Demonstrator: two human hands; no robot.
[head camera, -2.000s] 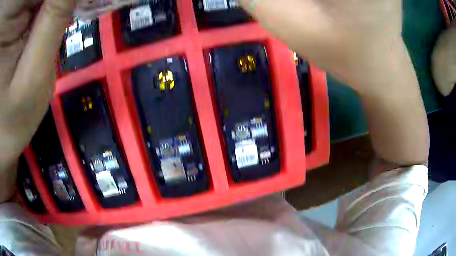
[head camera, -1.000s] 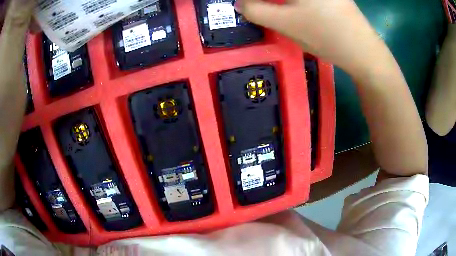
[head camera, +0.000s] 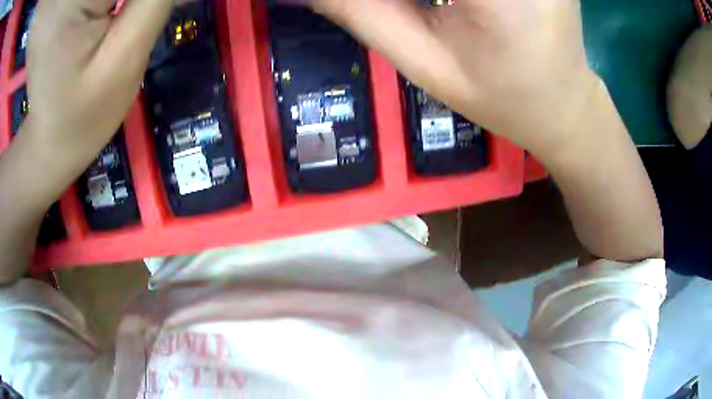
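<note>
A red foam tray (head camera: 312, 222) holds several black open-backed phones, one per pocket. The phone in the middle (head camera: 324, 109) shows metal parts and a plain silvery area without a printed label. The phone to its right (head camera: 445, 136) has a printed white label (head camera: 438, 132). My left hand (head camera: 86, 54) is over the tray's left part, its fingertips cut off by the top edge. My right hand (head camera: 461, 54) is over the right part and partly covers the right phone. Its fingertips are also cut off, so what either hand holds is hidden.
A dark green mat (head camera: 628, 70) lies at the right. Another person's arm (head camera: 693, 93) is at the right edge. My pale smock (head camera: 328, 335) is below the tray's near edge. Brown cardboard (head camera: 500, 241) shows beneath the tray.
The tray's near edge sits higher in the picture. The printed label sheet has gone out of view. My left hand has come further in over the tray, and my right hand covers more of the right phone.
</note>
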